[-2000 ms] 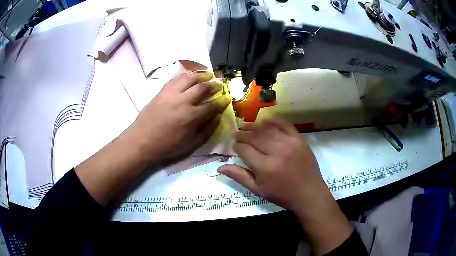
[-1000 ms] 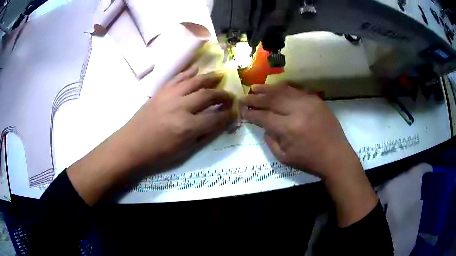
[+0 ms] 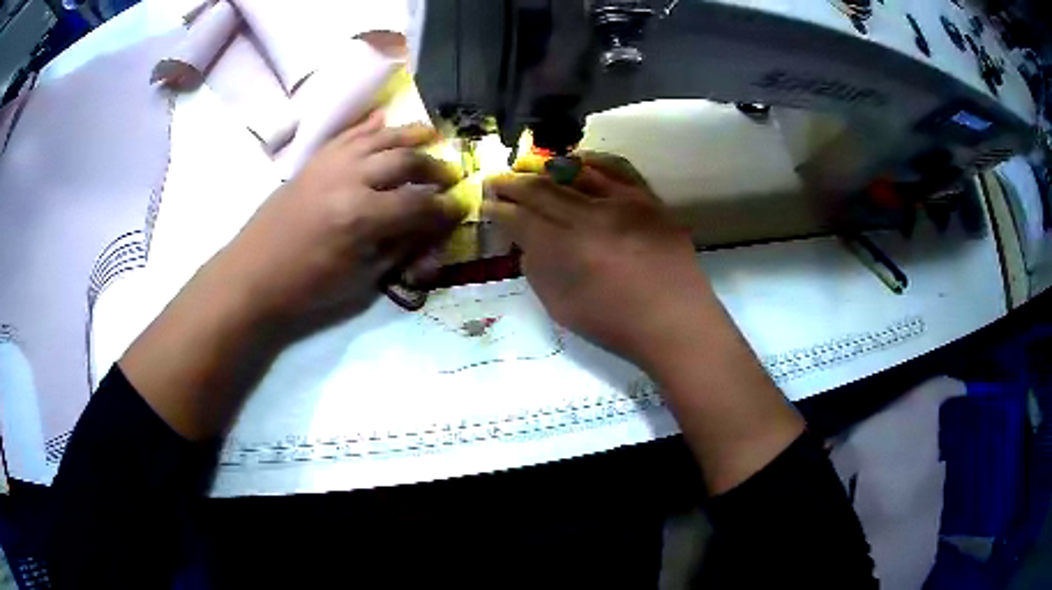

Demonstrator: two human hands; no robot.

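A pale pink cut fabric piece (image 3: 335, 101) lies partly rolled to the left of the needle area. Its edge looks yellow under the lamp. My left hand (image 3: 346, 213) lies on this fabric, with its fingertips close to the presser foot (image 3: 473, 144). My right hand (image 3: 606, 248) is just right of the needle area, its fingers on the lit fabric edge and close to my left fingers. The fingertips of both hands are partly lost in glare, and the needle itself cannot be made out.
The white sewing machine arm (image 3: 738, 87) spans the top right. Stacked pale pink panels (image 3: 69, 219) lie at the left. A slim dark tool (image 3: 879, 263) lies right of the bed. A ruler scale (image 3: 554, 413) runs along the front edge. A blue basket (image 3: 981, 461) is at lower right.
My right hand has moved up to the needle area and now covers most of the red-orange marking. My left hand stays by the presser foot. The whole view has shifted slightly.
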